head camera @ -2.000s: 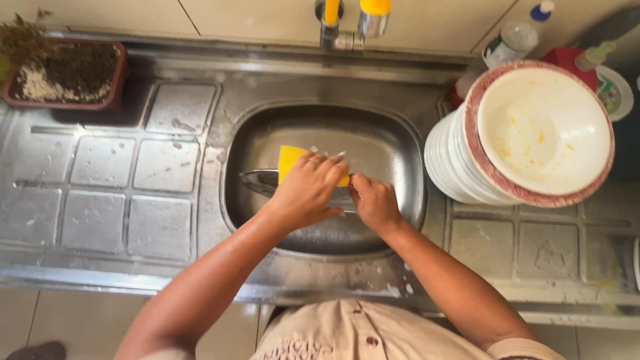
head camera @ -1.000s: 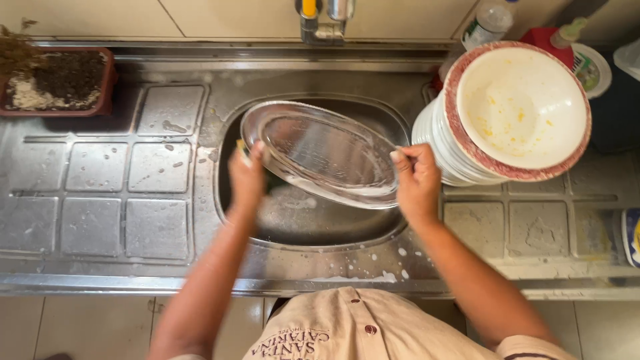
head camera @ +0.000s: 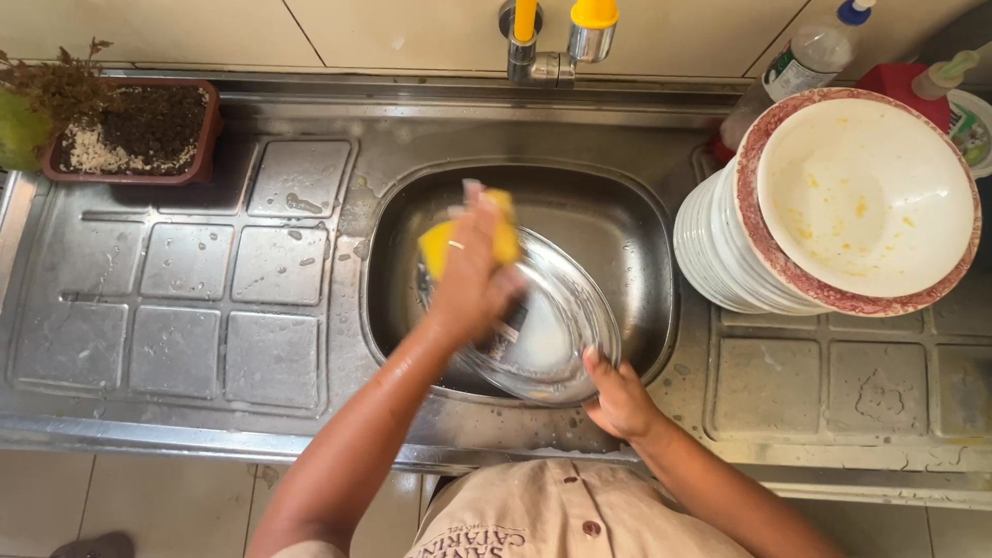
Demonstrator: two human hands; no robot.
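Observation:
Over the steel sink basin (head camera: pixel 635 256), my right hand (head camera: pixel 620 391) grips the lower right rim of an oval clear glass dish (head camera: pixel 550 333), thumb on top. The dish lies tilted, with whitish suds on its inner face. My left hand (head camera: pixel 473 271), blurred and wearing a ring, holds a yellow sponge (head camera: pixel 438 246) against the upper left part of the dish. The palm and fingers hide part of the sponge and of the dish's left side.
Right of the basin stands a tall stack of white plates (head camera: pixel 709 240), topped by a soiled white bowl (head camera: pixel 868 201). Bottles (head camera: pixel 814 54) stand behind it. A chrome faucet (head camera: pixel 542 68) is at the wall. A planter (head camera: pixel 205 139) sits on the left drainboard (head camera: pixel 275 263).
The dish, held up over the basin by both hands a second ago, is now lower and turned more steeply. My left hand has moved onto its upper left part, and the yellow sponge shows plainly.

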